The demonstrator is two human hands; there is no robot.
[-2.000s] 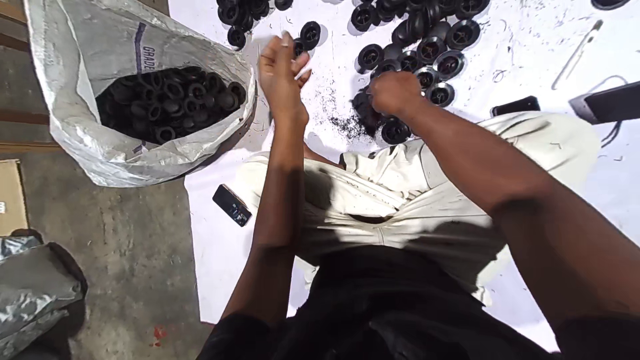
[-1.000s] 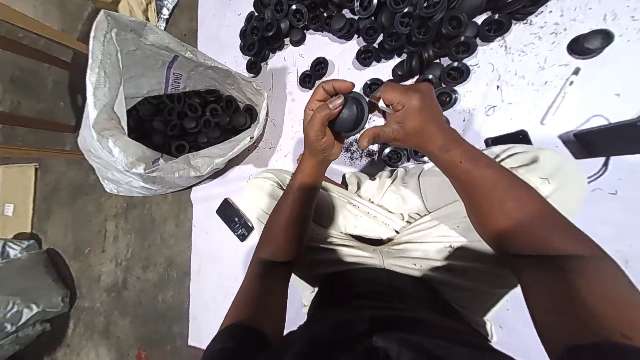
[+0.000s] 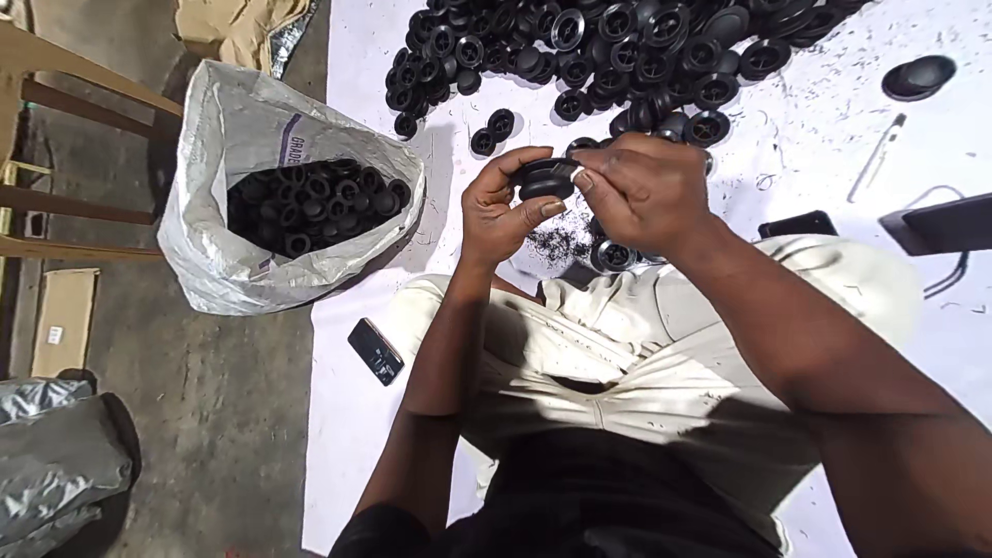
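Note:
A round black rubber part [image 3: 545, 180] is gripped by its edges between the thumb and fingers of my left hand [image 3: 500, 198], turned so that its rim shows side-on. Pinched at the part's right edge, my right hand [image 3: 647, 190] holds something small and thin, mostly hidden by the fingers; a pale bit shows at the thumb tip. Black shavings [image 3: 559, 244] lie on the white sheet [image 3: 341, 449] just below the part. Beyond both hands spreads a large pile of similar black round parts [image 3: 620, 46], and a few more [image 3: 614, 254] lie under my right wrist.
A white woven sack [image 3: 209, 263] holding many black parts stands at left. A phone [image 3: 376, 351] lies by my left forearm, another dark device [image 3: 797, 225] by my right knee. A pen-like tool [image 3: 877, 157], a dark flat object [image 3: 949, 225] and a wooden chair [image 3: 85, 70] are also around.
Two seconds ago my left hand was raised with no part in it; one second ago it held a black part, domed face showing. Now the part is tilted edge-on, with my right hand at its rim.

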